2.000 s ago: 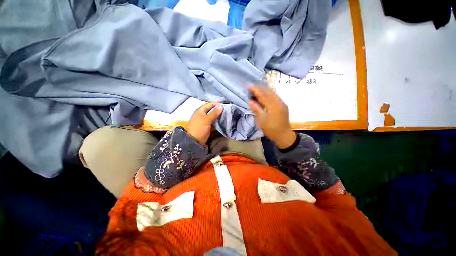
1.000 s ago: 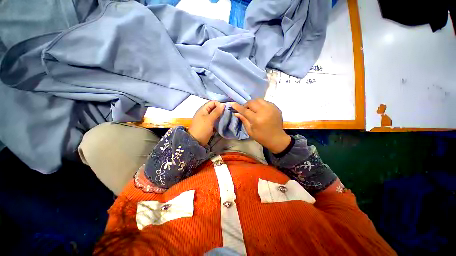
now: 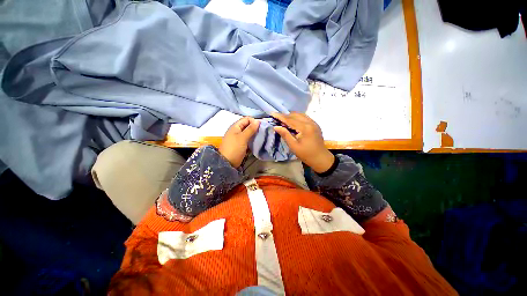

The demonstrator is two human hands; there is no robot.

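The grey-blue garment (image 3: pixel 167 63) spreads over the table's left part and hangs over its front edge. A bunched end of it (image 3: pixel 267 140) lies between my hands at the table's front edge. My left hand (image 3: pixel 237 140) pinches this end between thumb and fingertips. My right hand (image 3: pixel 305 139) is at the end's right side, with the dark thread snips (image 3: pixel 279 119) showing at its fingers. The snips are mostly hidden in the hand. Loose thread ends are too fine to see.
The white table (image 3: pixel 370 118) has orange-brown edge strips and handwriting. A blue plastic bag (image 3: pixel 275 16) shows at the top centre under more grey-blue cloth (image 3: pixel 335 40). Black cloth (image 3: pixel 482 14) lies at the upper right. The garment hangs down at the left beside my knee.
My right hand has come down and left from its blurred, raised position beside the cloth to the bunched end. My left hand keeps its pinch almost in place.
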